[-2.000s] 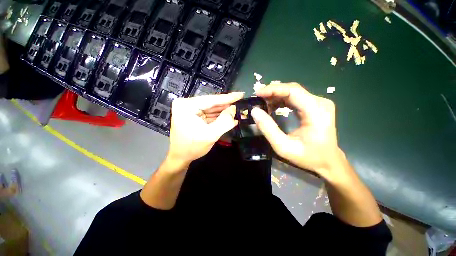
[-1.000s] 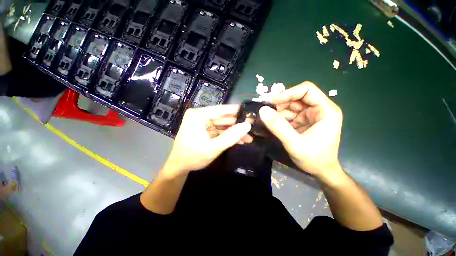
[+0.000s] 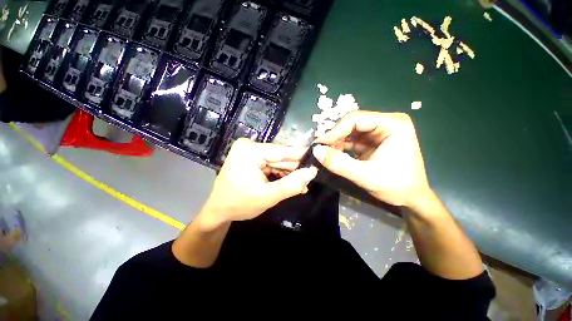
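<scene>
A black plastic housing (image 3: 309, 164) is held between both hands in front of the dark clothing, turned nearly edge-on. My left hand (image 3: 248, 182) grips its left side with thumb and fingers. My right hand (image 3: 382, 160) pinches its upper right end with thumb and index finger. The fingers hide most of the housing, and its lower part blends into the clothing. Whitish small pieces (image 3: 333, 108) lie heaped just beyond the right fingertips, beside the tray corner. Whether a small piece is between the fingers cannot be told.
A black blister tray (image 3: 164, 102) with housings in its pockets overhangs the green bench (image 3: 495, 138) at the left; one pocket is empty. Tan pieces (image 3: 444, 42) lie farther back. A red stool (image 3: 106, 141) and yellow floor line (image 3: 113, 193) show below the tray.
The housing has been tilted from showing its face to nearly edge-on. The left hand has lowered slightly. More of the whitish pile shows.
</scene>
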